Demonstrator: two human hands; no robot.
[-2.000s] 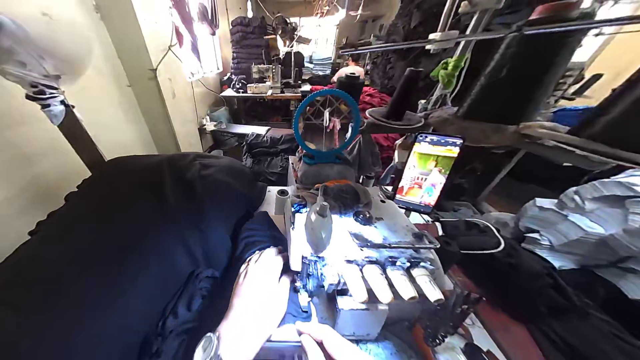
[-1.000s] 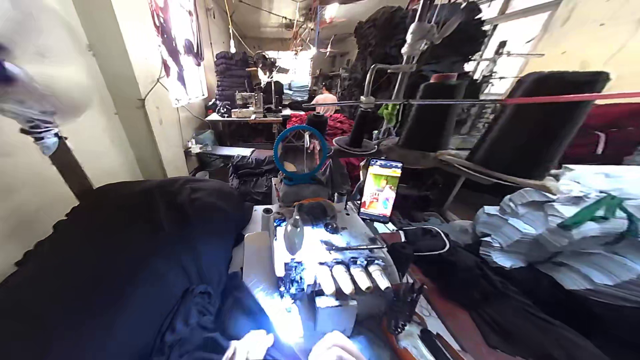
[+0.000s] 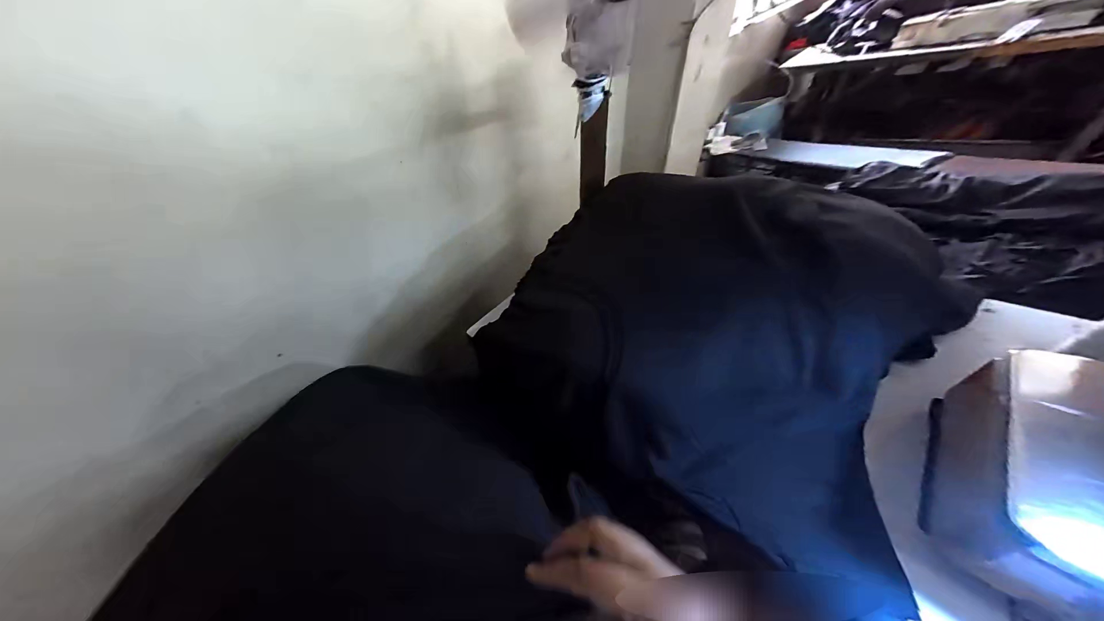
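My left hand point(image 3: 608, 565), as it appears, shows blurred at the bottom of the view, its fingers bunched and pointing left. It lies against the dark cloth, between a rounded heap point(image 3: 345, 492) on the left and a larger navy-black garment pile point(image 3: 742, 293). Whether the fingers grip a fold is unclear. My right hand is out of view. At the right edge stands part of the sewing machine point(image 3: 975, 448), its metal cover lit brightly from below.
A pale wall point(image 3: 216, 198) runs down the left side. Behind the pile rise a dark post point(image 3: 593, 151) and a pillar point(image 3: 655, 95). Black fabric point(image 3: 1018, 224) lies at the right rear, below a shelf or table point(image 3: 949, 56) with items on it.
The view has swung far to the left and down. My left hand has left the machine's front and is now at the dark cloth; the right hand has gone out of view.
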